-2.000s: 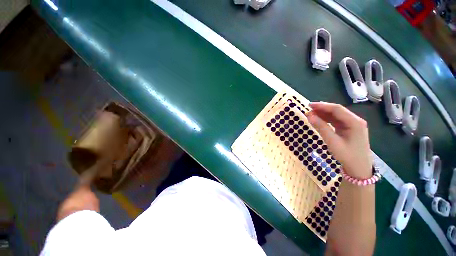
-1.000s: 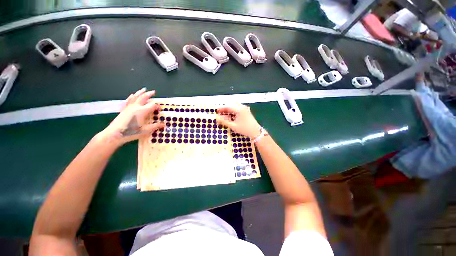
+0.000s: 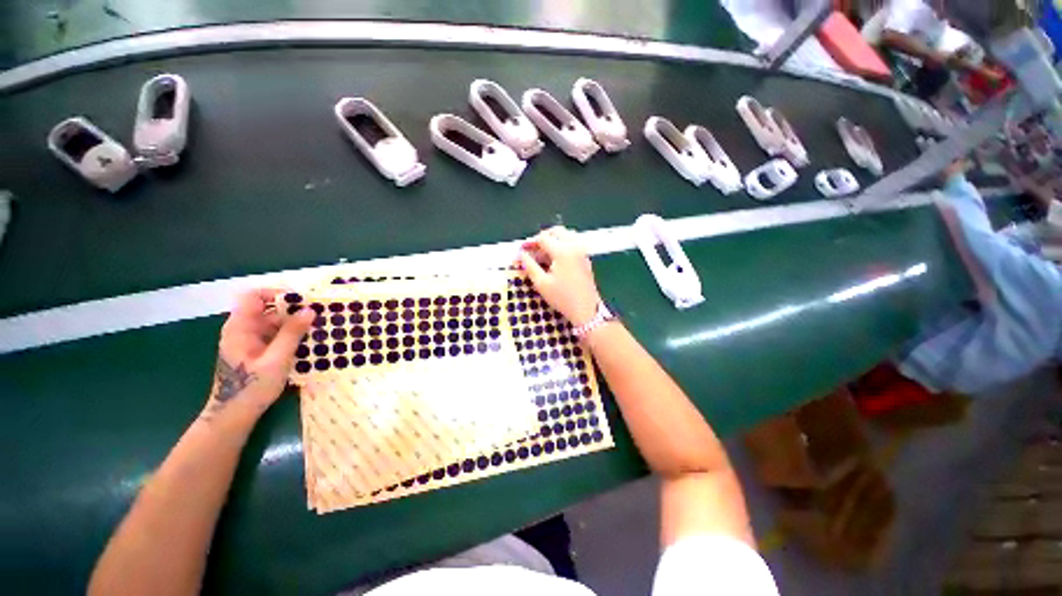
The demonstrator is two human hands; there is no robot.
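A pad sheet with rows of black round pads lies on the glossy green ledge in front of me, overlapping another dotted sheet on its right. Release liner, tan and glossy, covers the lower part. My left hand pinches the dotted sheet's upper left corner between thumb and fingers. My right hand is at the sheets' upper right corner, fingers bent against the dots; whether it holds a sheet edge or a pad cannot be told.
White plastic housings lie on the dark green belt beyond the pale rail. A set-aside housing lies right of my right hand. A person in a blue sleeve is at the right. Brown cartons are on the floor.
My left hand has come from the floor side to the sheet, then down to its corner. The top sheet has shifted left and down, showing more dots beneath.
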